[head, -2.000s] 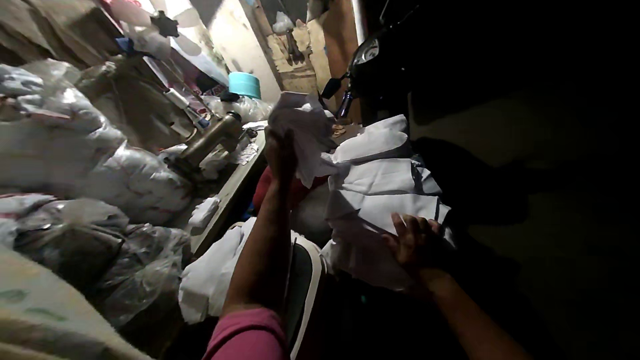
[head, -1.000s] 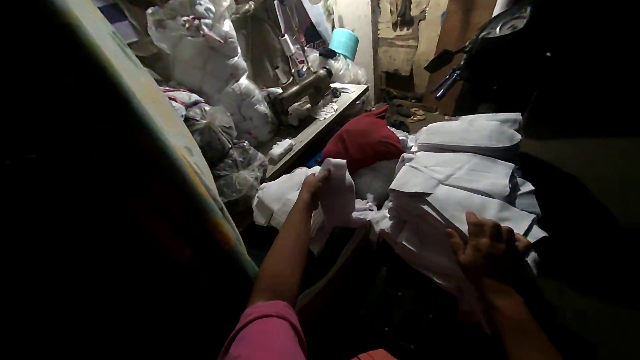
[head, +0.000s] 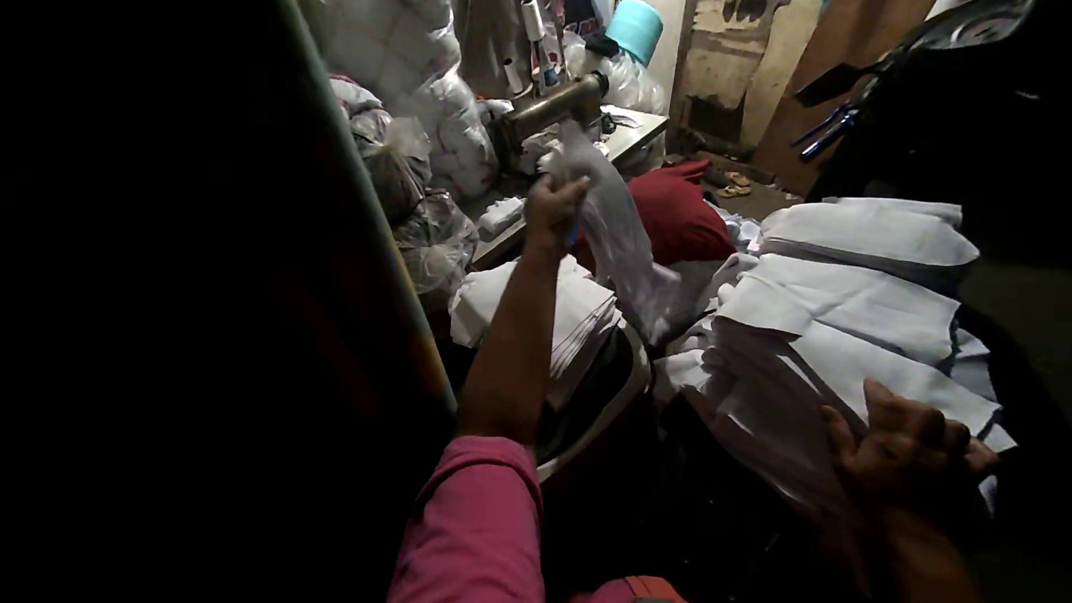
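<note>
My left hand [head: 556, 209] is raised and grips one end of a thin white cloth piece [head: 618, 230], which hangs down to the right of it. Below my left forearm, a stack of white cloth pieces [head: 584, 311] rests on a seat or tub with a pale rim [head: 624, 402]. Over the large pile of folded white cloth [head: 871, 343] at the right, my right hand [head: 909, 440] lies with its fingers apart, near or on the front layers; shadow hides its exact contact. A red cloth bundle [head: 680, 213] sits between the two piles.
A sewing machine [head: 557, 113] stands on a table [head: 641, 138] behind my left hand. Stuffed plastic bags [head: 427, 234] are at the left, beside a dark upright edge. A turquoise container [head: 635, 32] is at the back. A motorbike's handlebar [head: 829, 134] juts in at upper right; sandals [head: 735, 186] lie on the floor.
My left hand has risen from low beside the left stack, with the white cloth now hanging from it. My right hand stays at the right pile. The view has shifted.
</note>
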